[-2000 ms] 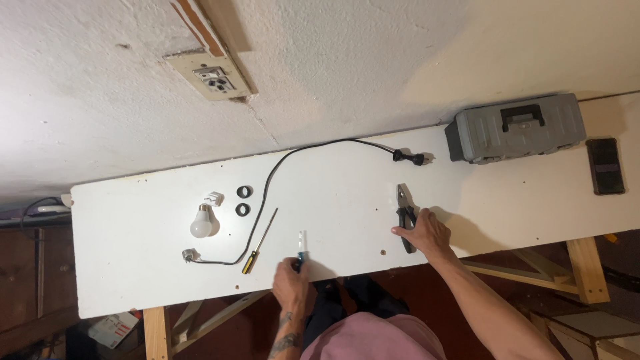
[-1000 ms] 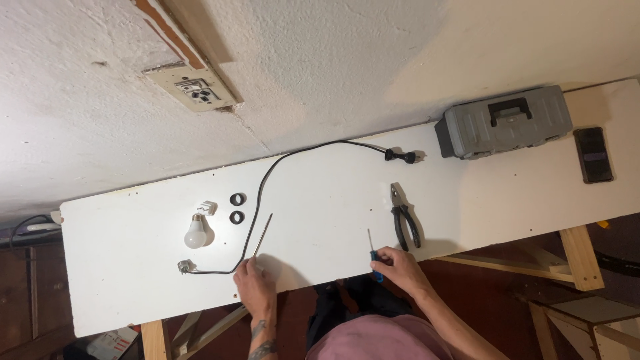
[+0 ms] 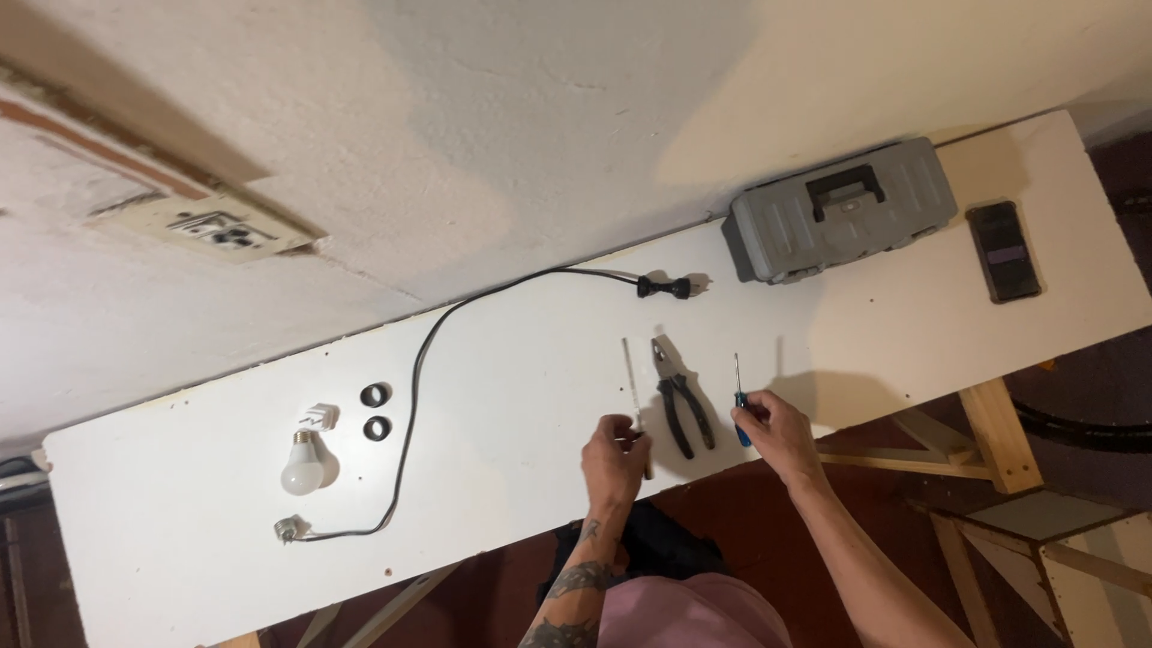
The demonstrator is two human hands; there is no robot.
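Note:
My left hand [image 3: 616, 457] grips the handle of a long screwdriver [image 3: 633, 382], its shaft pointing toward the wall, left of the combination pliers [image 3: 681, 399]. On their other side my right hand [image 3: 770, 428] holds a small blue-handled screwdriver [image 3: 742, 418], tip also toward the wall. A black cord [image 3: 416, 378] curves from a plug [image 3: 664, 287] to a metal lamp socket part [image 3: 288, 529]. At the left lie a light bulb [image 3: 303, 465], a white fitting [image 3: 319, 416] and two black rings [image 3: 373, 394], [image 3: 376, 428].
A grey toolbox [image 3: 841, 216] stands against the wall at the back right, with a phone [image 3: 1003, 252] beside it. The white tabletop [image 3: 207, 486] rests on wooden supports. A wall outlet [image 3: 216, 229] is above at the left.
The right hand let go of the pliers and took the blue screwdriver from the left hand's side. The left hand picked up the long screwdriver near the cord and carried it right, beside the pliers.

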